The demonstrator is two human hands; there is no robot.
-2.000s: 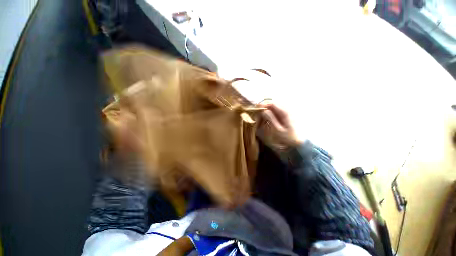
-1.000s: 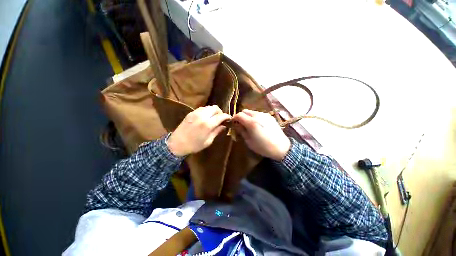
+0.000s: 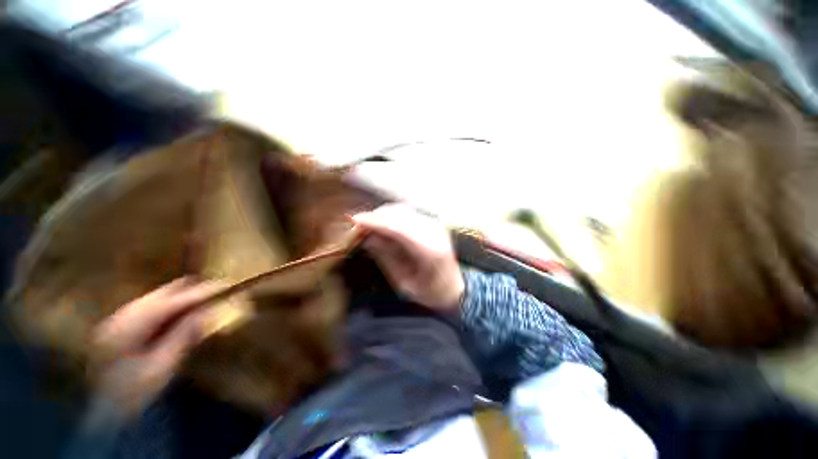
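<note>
A brown tote bag body (image 3: 134, 224) lies over the lap at left and centre, blurred by motion. My left hand (image 3: 161, 327) grips its near rim at the lower left. My right hand (image 3: 408, 251) pinches the other end of the same rim near the bench edge. The rim runs as a thin line between the two hands. The fingertips of my left hand are too blurred to see clearly. A thin dark handle (image 3: 430, 142) arcs over the bench beyond my right hand.
The white bench (image 3: 556, 90) stretches across the top. A blurred hammer (image 3: 561, 251) lies at its near edge, right of my right hand. A brown stack (image 3: 735, 233) stands on the right side. Dark floor shows at upper left.
The view has swung right, bringing the brown stack into sight. My hands were together at the bag's seam and are now apart along the rim, with the left hand lower left.
</note>
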